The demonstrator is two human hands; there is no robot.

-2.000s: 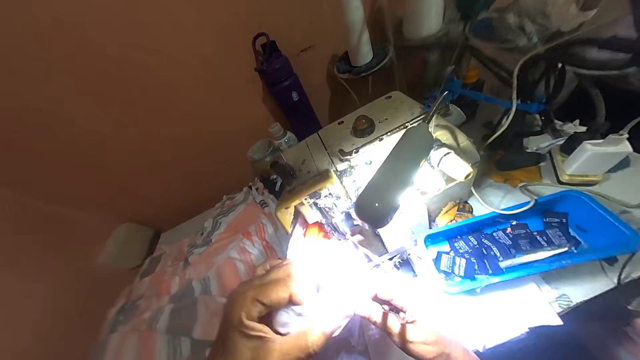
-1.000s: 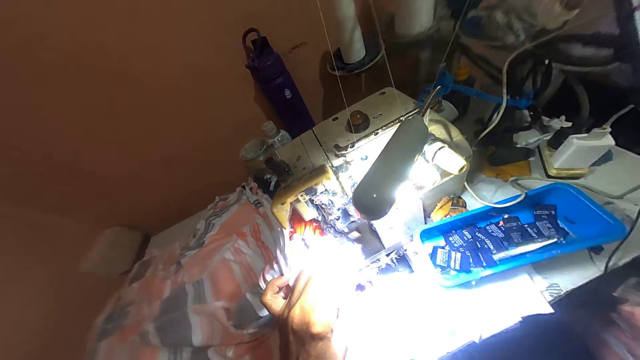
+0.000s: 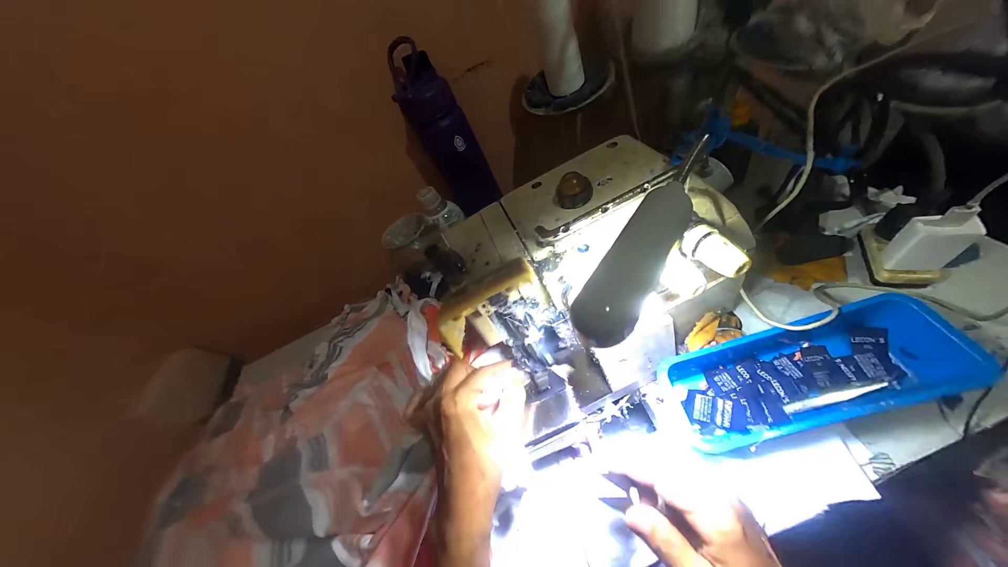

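An industrial sewing machine (image 3: 591, 205) stands under a bright lamp, with lint around its needle area. My left hand (image 3: 476, 409) is at the machine's left end, fingers bent beside the yellowed guard (image 3: 488, 299); glare hides whether cloth is pinched in it. Patterned fabric in coral, grey and white (image 3: 315, 441) lies left of that hand. My right hand (image 3: 693, 520) is lower right, in front of the machine, its fingers at a dark, thin thing over overexposed white material (image 3: 559, 528). Whether it grips that thing cannot be made out.
A blue plastic tray (image 3: 937, 339) with dark printed labels lies right of the machine. Behind stand a purple bottle (image 3: 449, 134), a small clear bottle (image 3: 437, 206) and a thread cone (image 3: 561, 47). A white plug adapter (image 3: 933, 240) and cables lie at the right.
My left hand has moved up to the machine's left end since one second ago. My right hand, hard to make out in the glare then, now shows at the lower right.
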